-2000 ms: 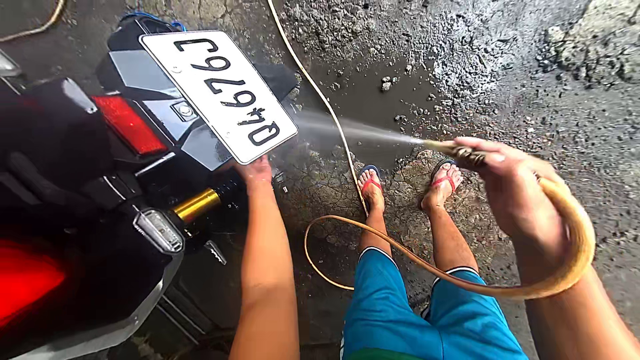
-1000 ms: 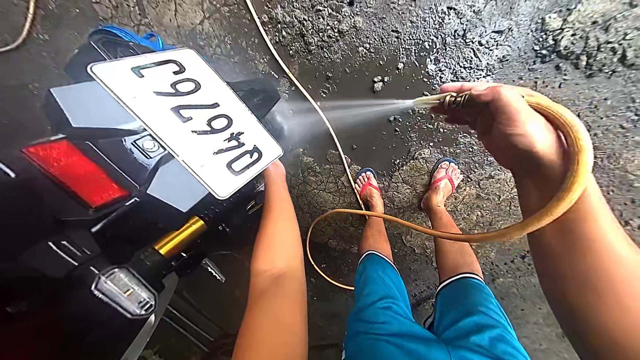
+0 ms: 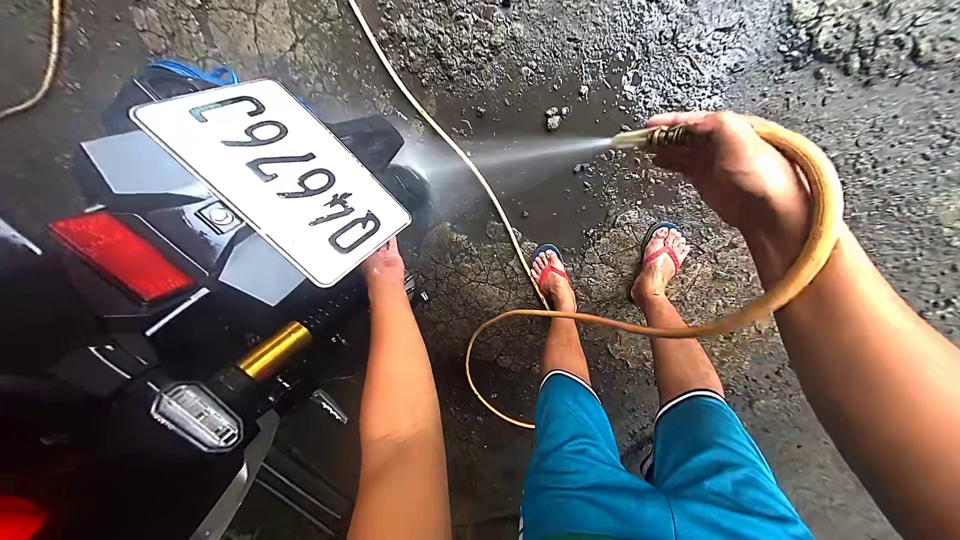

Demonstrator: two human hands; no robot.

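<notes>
My right hand (image 3: 739, 161) grips a yellow hose (image 3: 817, 187) close to its brass-coloured nozzle (image 3: 649, 137). A fan of spray (image 3: 517, 156) runs leftward from the nozzle to the motorcycle's rear end, beside a black tyre (image 3: 407, 191). My left hand (image 3: 385, 262) reaches to the lower edge of the white licence plate (image 3: 270, 180); the plate hides its fingers, so what they touch cannot be told. Left of the plate are a red reflector or light (image 3: 122, 255) and grey panels. A gold cylinder (image 3: 275, 350) and a clear turn signal lamp (image 3: 197, 416) sit below it.
My feet in red-strapped flip-flops (image 3: 553, 271) stand on wet, cracked ground (image 3: 480, 285). A thin pale stretch of hose (image 3: 442, 131) crosses the ground to my foot, and the yellow hose loops by my legs. Another hose (image 3: 52, 60) lies at the top left. Loose stones (image 3: 553, 118) are scattered about.
My right hand with the nozzle rose from its place two seconds ago, and the spray, once angled, now runs more nearly level. The view has shifted somewhat over the motorcycle.
</notes>
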